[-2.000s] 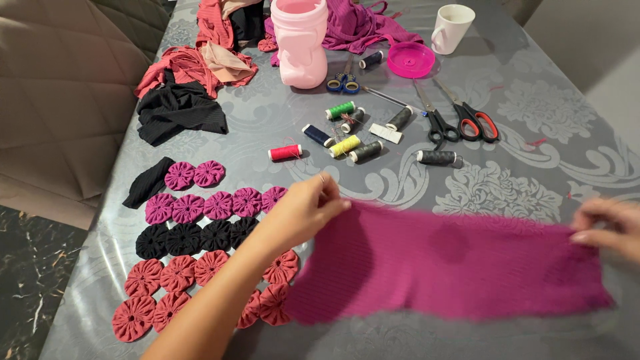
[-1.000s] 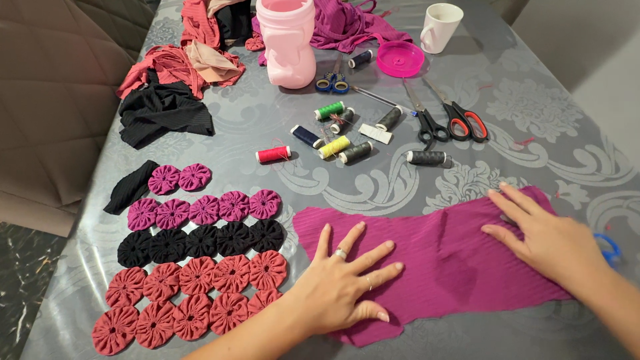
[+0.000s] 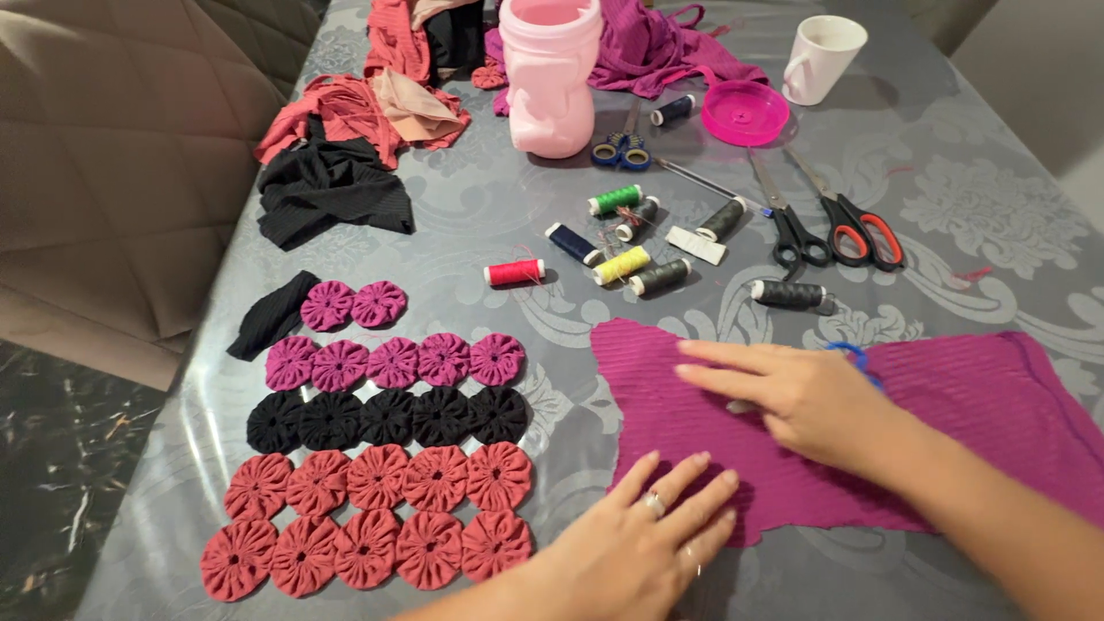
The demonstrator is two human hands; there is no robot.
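Note:
A ribbed magenta fabric piece [image 3: 940, 431] lies spread at the right front of the table. My left hand [image 3: 638, 535] rests with spread fingers on its lower left edge, rings on two fingers. Above it, my right hand [image 3: 802, 397] lies on the fabric, fingers pointing left, with something small and pale partly hidden beneath. A blue looped object [image 3: 854, 358] shows behind my right hand, its kind unclear. Left of the fabric lie rows of gathered fabric yo-yos: magenta [image 3: 392, 362], black [image 3: 386, 417] and coral [image 3: 377, 479]. Two more magenta ones [image 3: 354, 305] adjoin a black fabric strip [image 3: 274, 315].
Beyond the hands lie several thread spools [image 3: 621, 265], black-handled scissors [image 3: 798, 241], red-and-black scissors [image 3: 867, 237], small blue scissors [image 3: 621, 152] and a pen [image 3: 711, 185]. Farther back are a pink container [image 3: 552, 86], pink lid [image 3: 746, 114], white mug [image 3: 824, 60] and fabric scraps [image 3: 336, 194].
The magenta fabric was first held stretched between both hands, then laid on the table. My right hand has since moved left over it, and the fabric now extends farther right.

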